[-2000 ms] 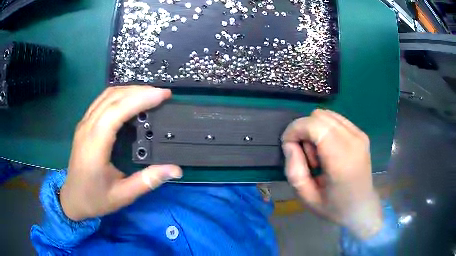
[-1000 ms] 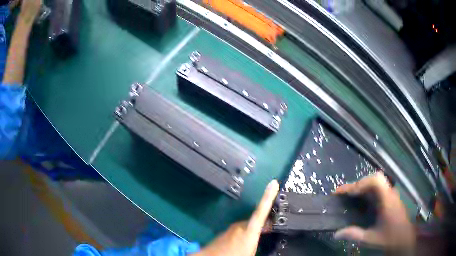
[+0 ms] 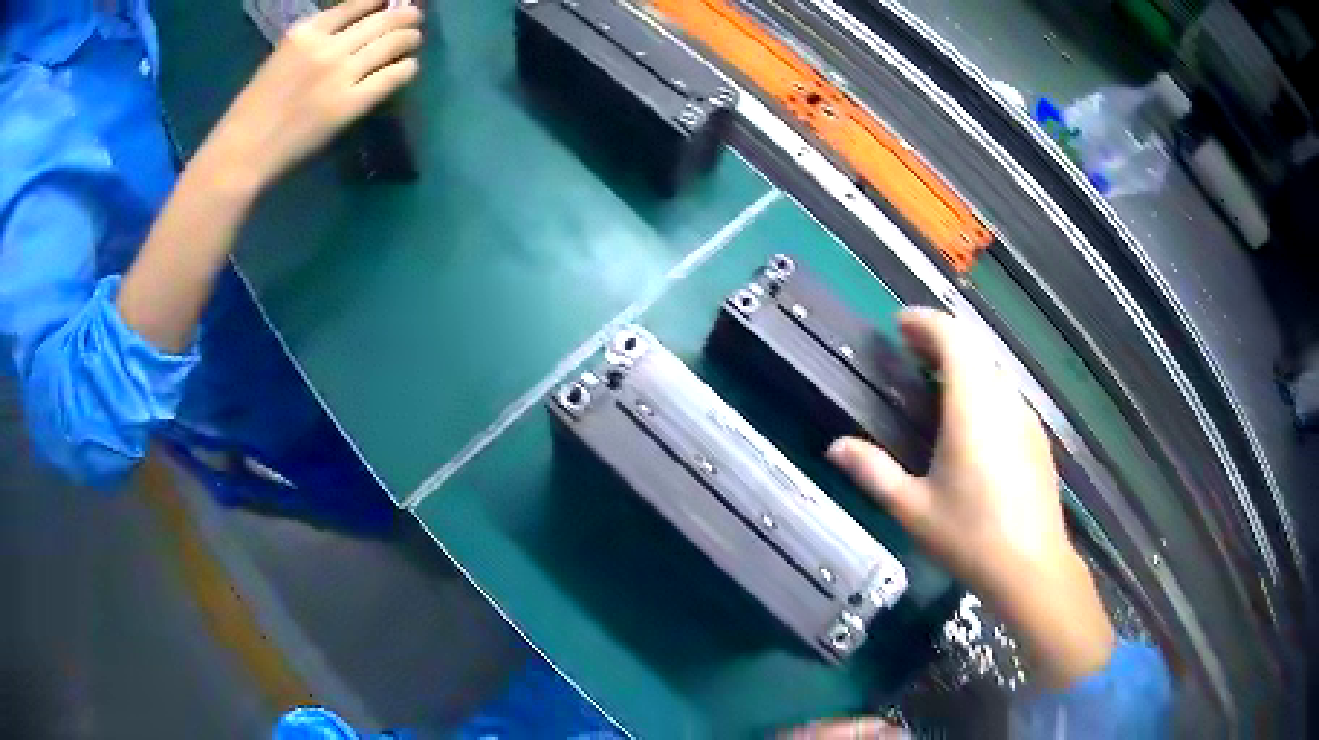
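A near stack of dark plates (image 3: 723, 492) lies diagonally on the green bench. Its top plate has ringed end holes and several shiny fasteners along the groove. A second dark stack (image 3: 810, 340) lies beyond it. My right hand (image 3: 984, 484) reaches over this second stack, thumb and fingers apart on either side of its top and hiding its far end. Whether it grips a plate or hovers is unclear. Only a small part of my left hand (image 3: 846, 730) shows at the bottom edge; its fingers and any hold are cut off.
Silver fasteners (image 3: 976, 636) show beneath my right wrist. Another stack (image 3: 622, 87) stands past the pale bench line (image 3: 593, 347). Another person's hand (image 3: 340, 72) is at a dark part, upper left. An orange plate (image 3: 825, 109) lies by the curved conveyor rails.
The view has swung left. The plate held between both hands over the tray no longer shows there. My right hand is now over the far stack; my left hand has dropped mostly out of view.
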